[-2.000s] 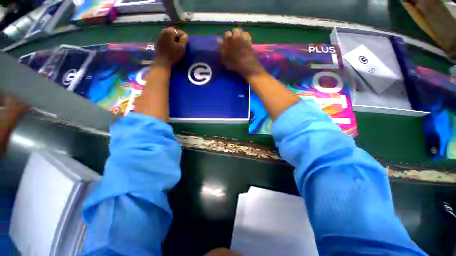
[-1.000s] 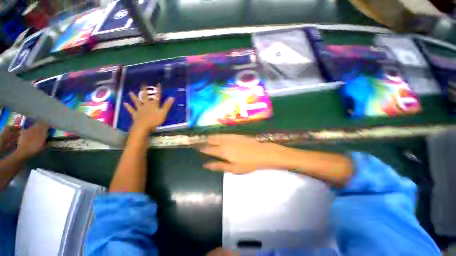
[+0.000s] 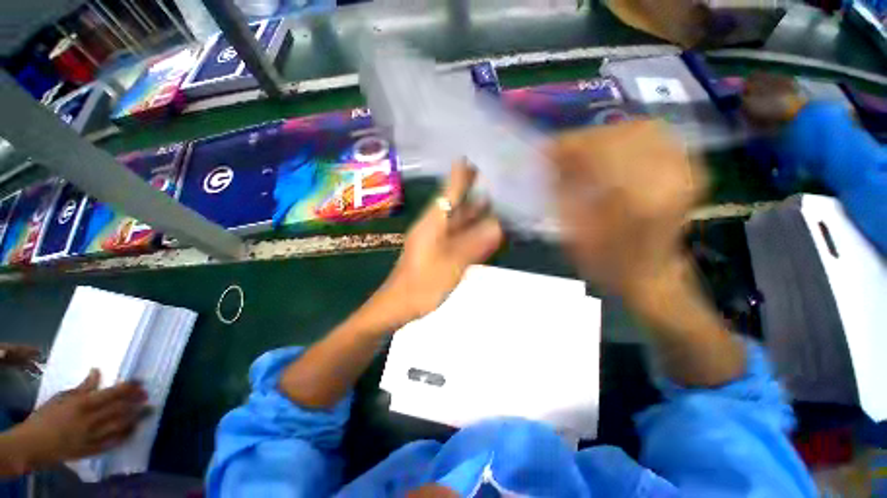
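A pale grey-white sheet [image 3: 467,131], strongly blurred, is held up over the belt. My right hand [image 3: 632,199], also blurred, is closed at its right edge. My left hand [image 3: 443,248], with a ring on one finger, is at the sheet's lower edge, fingers partly curled; whether it grips is unclear. A loose pile of white slotted insert sheets [image 3: 506,350] lies on the bench in front of me. Behind, a navy boxed panel with a round logo [image 3: 233,180] and a rainbow printed lid [image 3: 340,175] lie on the green belt.
A slanting grey post [image 3: 117,160] crosses the left. Another person's hands [image 3: 92,418] touch a sheet stack [image 3: 97,340] at left. Another blue-sleeved arm [image 3: 841,146] reaches in at right, above stacked sheets [image 3: 798,302]. A thin pale loop [image 3: 230,303] lies on the bench. An open grey tray [image 3: 656,92] sits behind.
My left hand has left the navy panel and come right. My right hand has risen from the white pile, with the blurred sheet now up. The belt boxes appear further left.
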